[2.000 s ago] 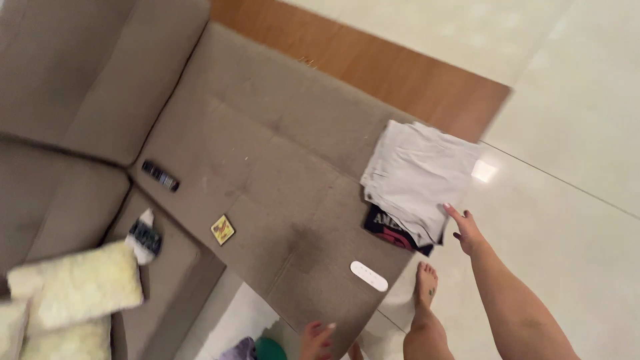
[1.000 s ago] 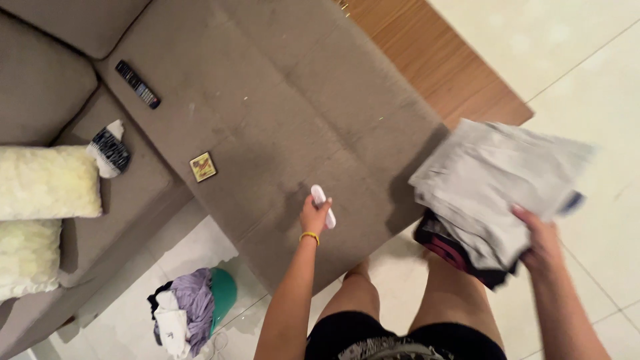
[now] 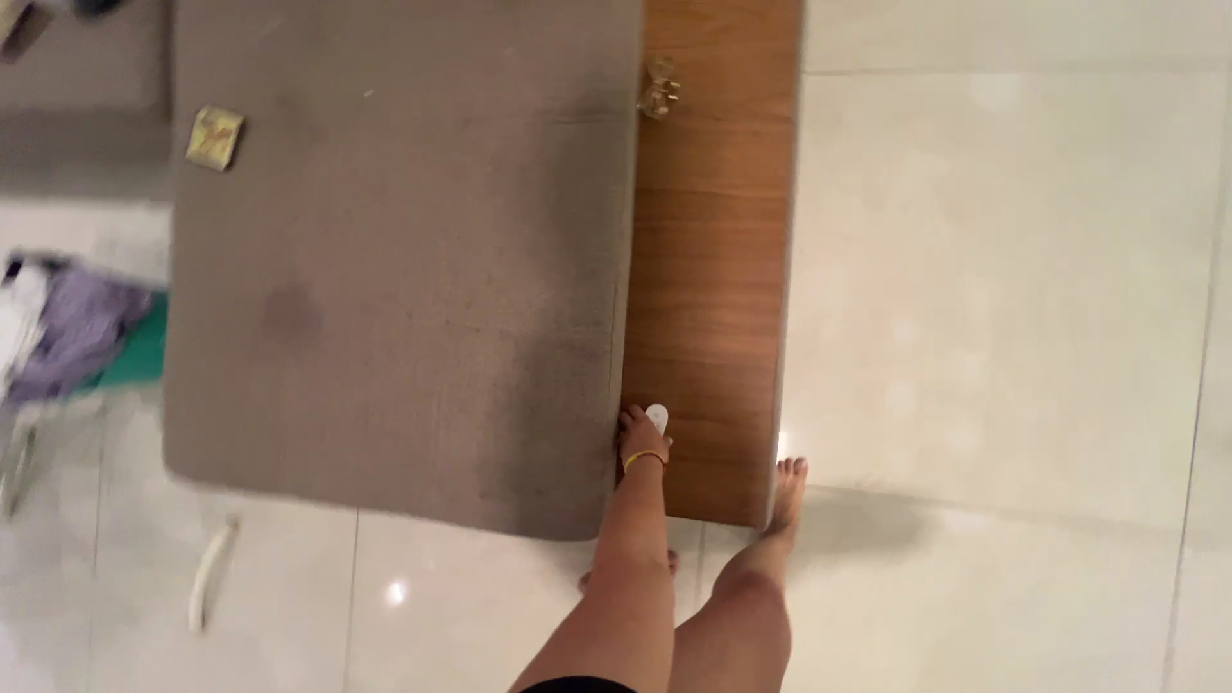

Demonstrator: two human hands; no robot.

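My left hand (image 3: 643, 438), with a yellow bracelet at its wrist, is over the wooden side board of the sofa, beside the cushion's edge. Under its fingers is a white remote control (image 3: 657, 417), with its rounded end showing; the hand grips it against or just above the wood. My right hand is out of the frame, and so are the folded clothes. A gold-coloured hair claw clip (image 3: 660, 89) lies farther up the wooden board (image 3: 717, 241). A small yellow square box (image 3: 215, 138) lies on the grey sofa cushion (image 3: 404, 250).
On the tiled floor at the left, purple and white clothes (image 3: 82, 322) lie over a green container (image 3: 140, 351). A pale curved object (image 3: 210, 577) is nearer on the floor. My bare foot (image 3: 791, 481) stands beside the board's corner.
My left hand has carried the white remote from the cushion to the wooden board. My right hand, holding the folded clothes a second ago, has left the view. The view has swung right.
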